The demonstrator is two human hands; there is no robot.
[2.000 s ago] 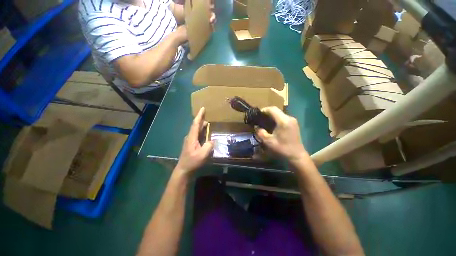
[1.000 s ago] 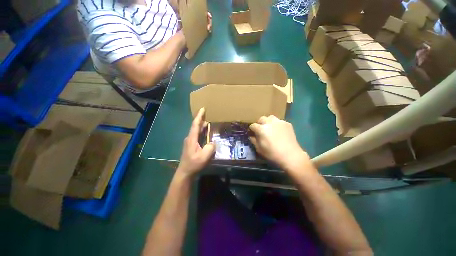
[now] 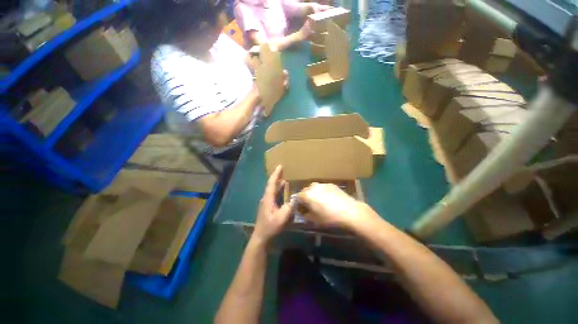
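Observation:
An open brown mailer box [image 3: 320, 157] stands at the front edge of the green bench, its tall lid with rounded flaps raised at the far side. My left hand [image 3: 274, 210] is at the box's left wall, fingers up along it. My right hand [image 3: 326, 205] reaches into the box with its fingertips at the left part of the contents. A shiny clear bag [image 3: 298, 214] shows a little between my hands. My right hand covers most of the contents, and I cannot tell whether its fingers grip anything.
A second brown box [image 3: 376, 142] lies behind the lid. An open box [image 3: 327, 78] stands farther back. Part-folded cartons [image 3: 472, 120] and a cream pipe [image 3: 494, 168] are at right. A person in a striped shirt [image 3: 199, 85] sits at left, near an open shipping carton [image 3: 117, 234] in a blue tray.
The black cable bundle went down into the box, and my right hand moved left across the contents. The view has shifted, showing another person in pink at the back.

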